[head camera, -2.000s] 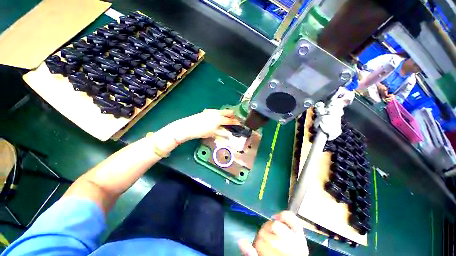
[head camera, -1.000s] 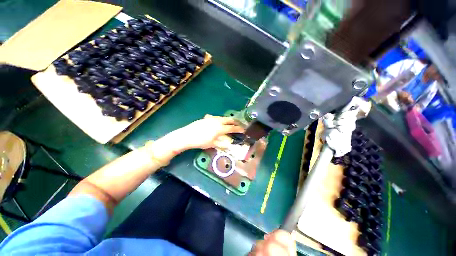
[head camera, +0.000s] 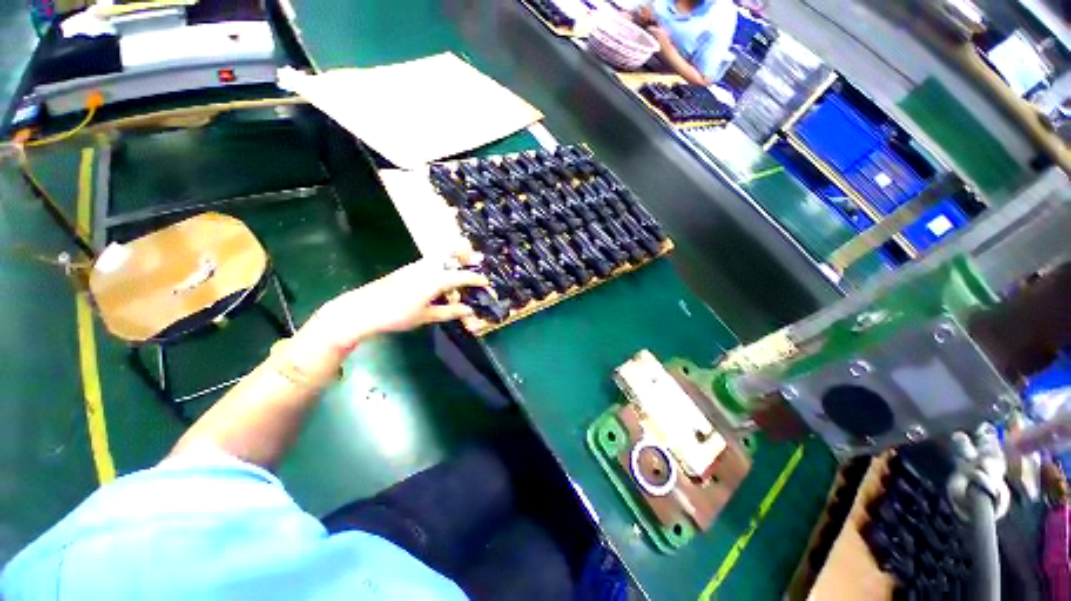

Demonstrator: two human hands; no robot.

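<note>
My left hand [head camera: 429,294] is at the near-left corner of the left cardboard stack [head camera: 576,291], its fingers around a black part [head camera: 485,308] at the end of a row; whether the part rests on the sheet is hidden. My right hand is not in view. The press face plate [head camera: 898,393] is at the right, over the green base [head camera: 608,437]. The light metal fixture [head camera: 672,411] on the brown plate shows no black part on its visible portion. A pale ring [head camera: 653,466] lies at its near edge. The lever [head camera: 982,540] runs out of the bottom right.
A loose cardboard sheet [head camera: 417,108] lies behind the left stack. Another stack of black parts [head camera: 910,528] is right of the press. A wooden stool [head camera: 176,276] stands at the left. Across the aisle are a person [head camera: 701,41], a pink basket [head camera: 622,42] and blue bins [head camera: 863,164].
The view has swung left. My left hand has moved from the fixture to the left stack. My right hand, earlier on the lever, is out of the picture.
</note>
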